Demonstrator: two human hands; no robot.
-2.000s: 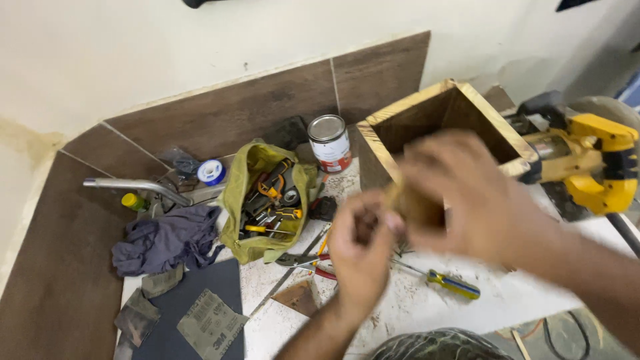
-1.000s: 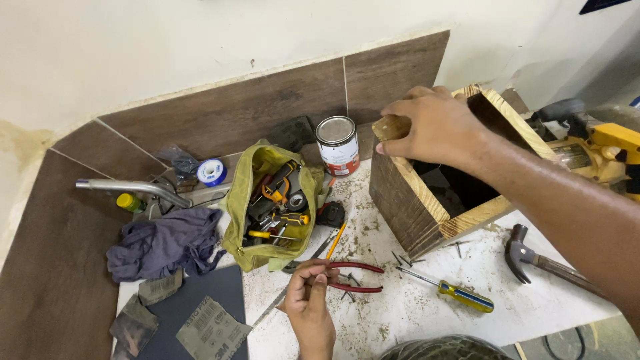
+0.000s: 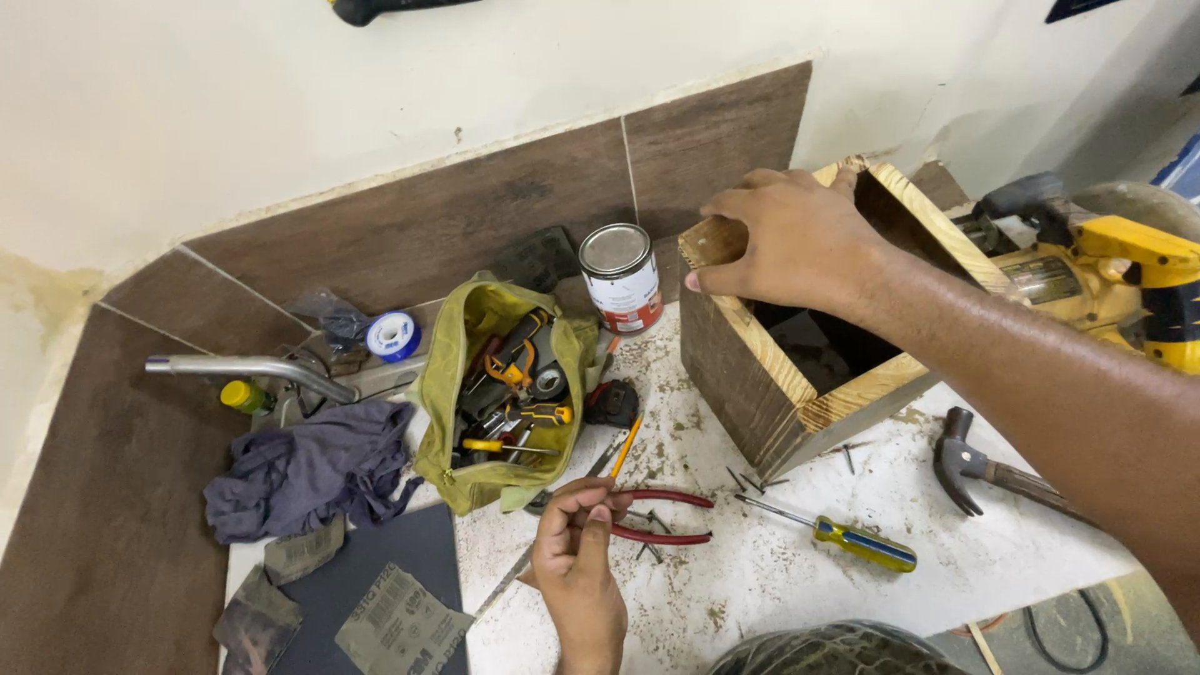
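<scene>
My right hand grips a small wooden block at the top left corner of an open wooden box; its fingers lie over the box's rim. My left hand is raised over the table with thumb and fingertips together, beside the red-handled pliers; whether something small is between the fingers cannot be told. A screwdriver with a yellow-green handle and several loose nails lie in front of the box. To its right is a claw hammer.
A green tool bag, a paint can, a tape measure and a pencil stand or lie left of the box. Further left are a cloth and sandpaper sheets. A yellow power saw sits behind at right.
My two hands, close together in front of the box two seconds ago, are now apart. The right hand with the block has come to the box's top left corner.
</scene>
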